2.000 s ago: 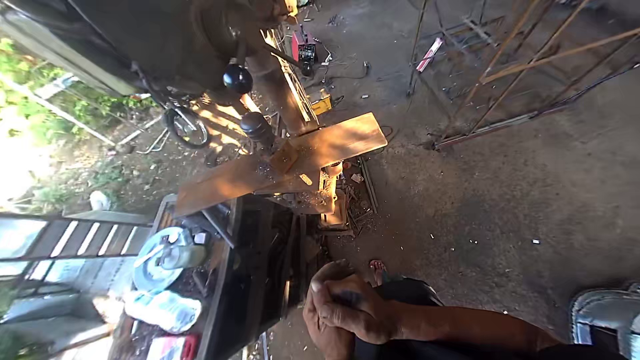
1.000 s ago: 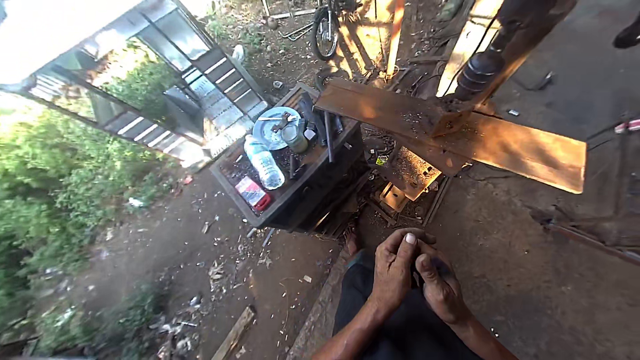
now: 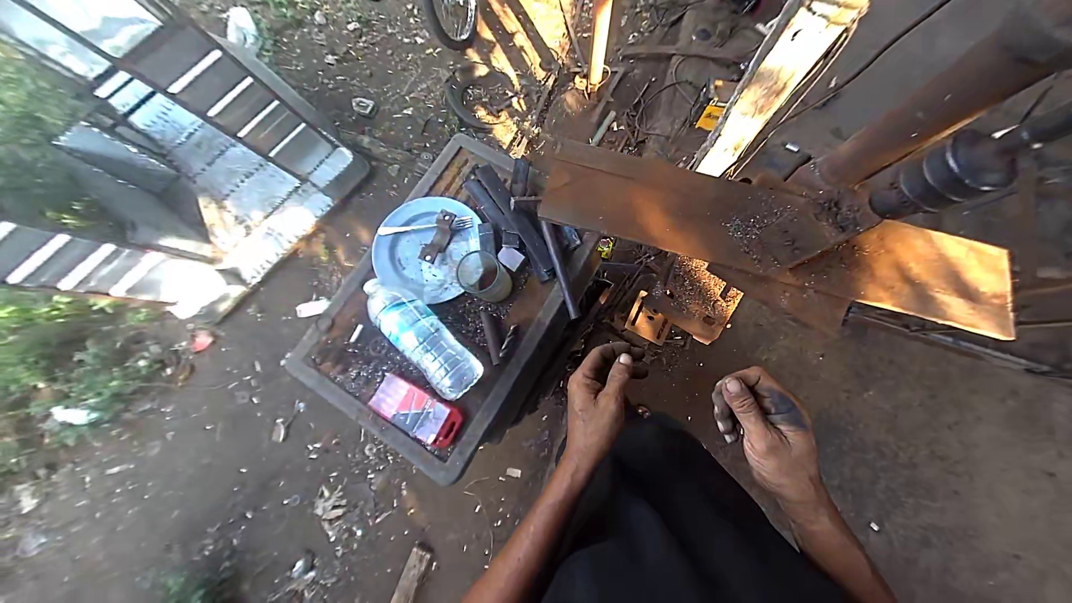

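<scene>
My left hand [image 3: 600,394] is above my lap with its fingers curled; no object shows in it. My right hand [image 3: 765,416], apart from it, has a blackened palm edge and loosely curled fingers; whether anything small is inside is hidden. Beyond both hands lies a long rusty metal plate [image 3: 653,205] strewn with shavings, below a dark cylindrical machine part [image 3: 946,176]. To the left a framed table [image 3: 335,322] bears a plate [image 3: 398,260] with a fork [image 3: 423,227] and a small metal bracket [image 3: 437,237], a glass [image 3: 484,276], a water bottle [image 3: 425,342] and a red case [image 3: 415,409].
Dark metal bars [image 3: 512,222] lie at the table's far right, partly beside the rusty plate. A rusty perforated metal piece [image 3: 695,299] sits low beyond my hands. A slatted metal frame [image 3: 218,159] stands at upper left. A wood piece [image 3: 412,574] and litter lie on the ground.
My hands were together one second ago and are now apart. The view has swung toward the table, which appears larger.
</scene>
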